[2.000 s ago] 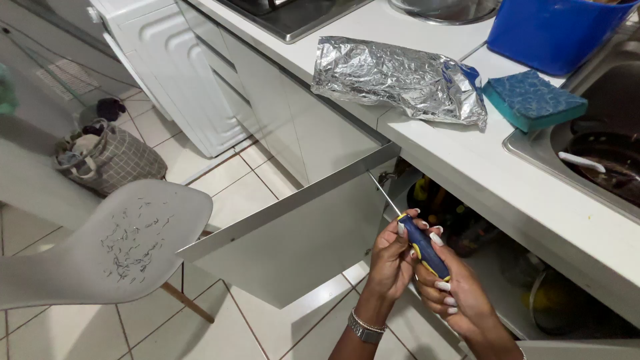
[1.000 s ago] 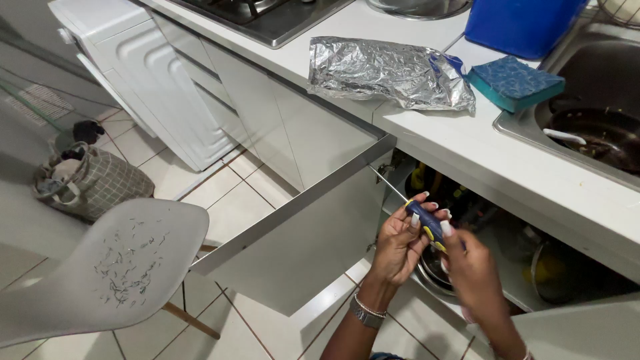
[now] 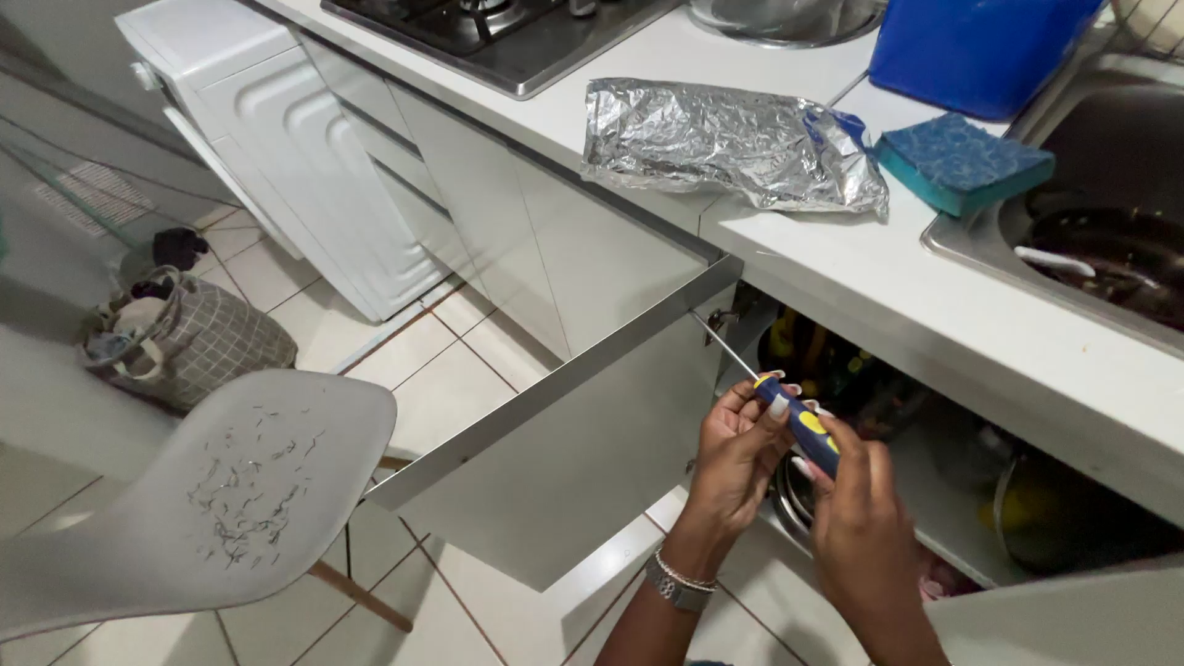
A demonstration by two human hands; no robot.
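Both of my hands hold a screwdriver [image 3: 803, 427] with a blue and yellow handle. My left hand [image 3: 740, 453] has its fingertips around the front of the handle, near the shaft. My right hand [image 3: 856, 518] grips the rear part of the handle. The thin metal shaft points up and left, its tip at the inner face of an open cabinet door [image 3: 573, 462], near the metal strip along its top edge. A metal hinge [image 3: 720, 324] sits beside the tip, at the cabinet frame. Whether the tip sits in a screw cannot be told.
On the white countertop [image 3: 832, 268] lie a crumpled foil package [image 3: 721, 148] and a blue sponge [image 3: 962, 165] by the sink [image 3: 971, 245]. A grey chair [image 3: 277, 481] stands left of the door, before a checked laundry bag [image 3: 213, 333]. Pans [image 3: 794, 490] sit inside the cabinet.
My right hand has shifted its hold on the handle, its fingers now more closed around the rear end. The screwdriver stays at the door near the hinge. The view has shifted slightly.
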